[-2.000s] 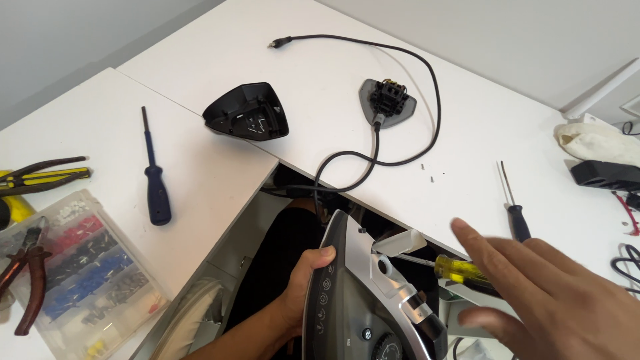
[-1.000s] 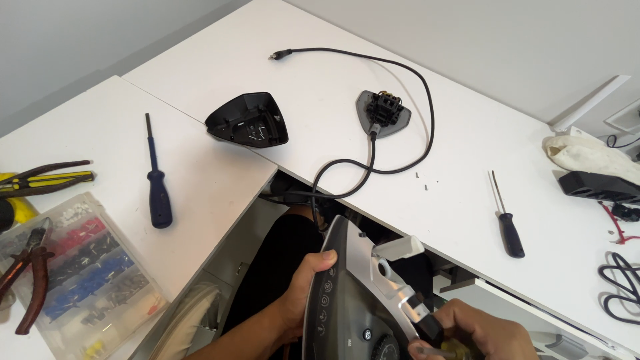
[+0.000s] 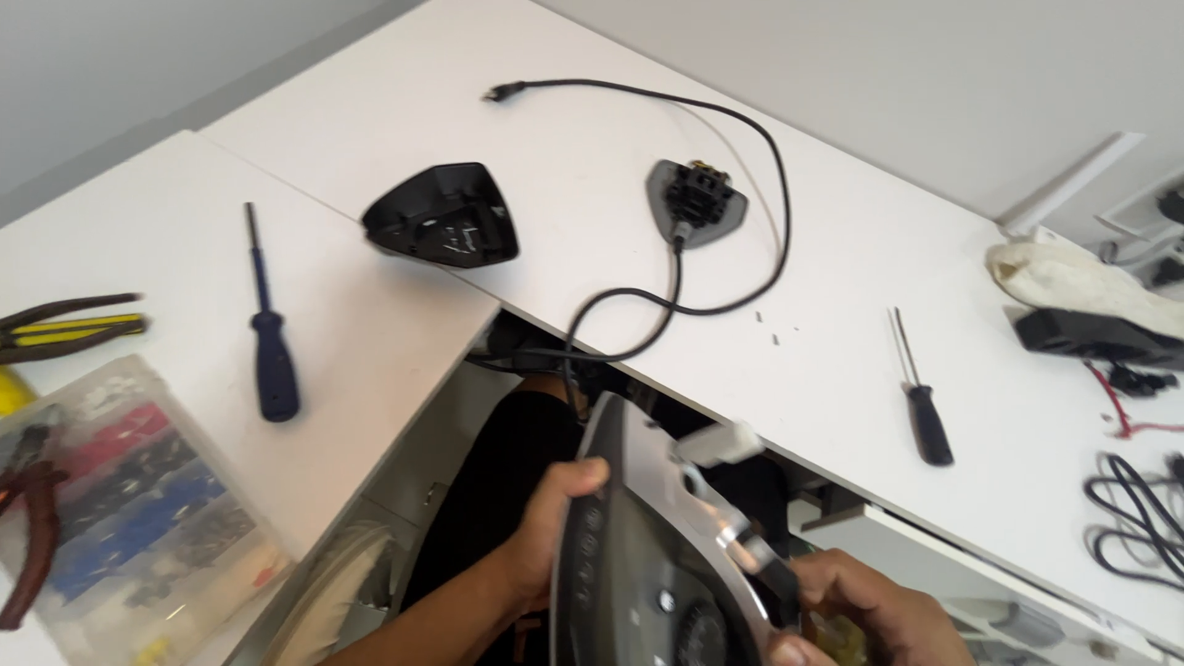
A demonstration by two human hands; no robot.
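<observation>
A grey and silver clothes iron [image 3: 638, 555] stands tilted over my lap, below the table edge. My left hand [image 3: 555, 518] grips its left side, thumb on the body. At the iron's lower right my right hand [image 3: 869, 601] is curled round a yellow translucent screwdriver handle [image 3: 837, 638], partly hidden, with the thumb against the iron. A white flap [image 3: 721, 444] sticks out from the iron's upper side. On the table lie a black plastic cover [image 3: 449, 217], a grey base piece [image 3: 659, 199] with a black terminal block, and its black power cord [image 3: 784, 213].
At left lie a blue-handled screwdriver [image 3: 276, 370], yellow-and-black pliers [image 3: 74, 330], red-handled pliers [image 3: 37, 546] and a clear compartment box [image 3: 227, 462] of connectors. At right are a small black screwdriver [image 3: 928, 425], tiny screws [image 3: 775, 339], a black cable [image 3: 1133, 518] and a white cloth item [image 3: 1045, 273].
My right hand was raised with spread fingers beside the yellow screwdriver; it has come down and closed round the handle by the iron. My left hand keeps its hold.
</observation>
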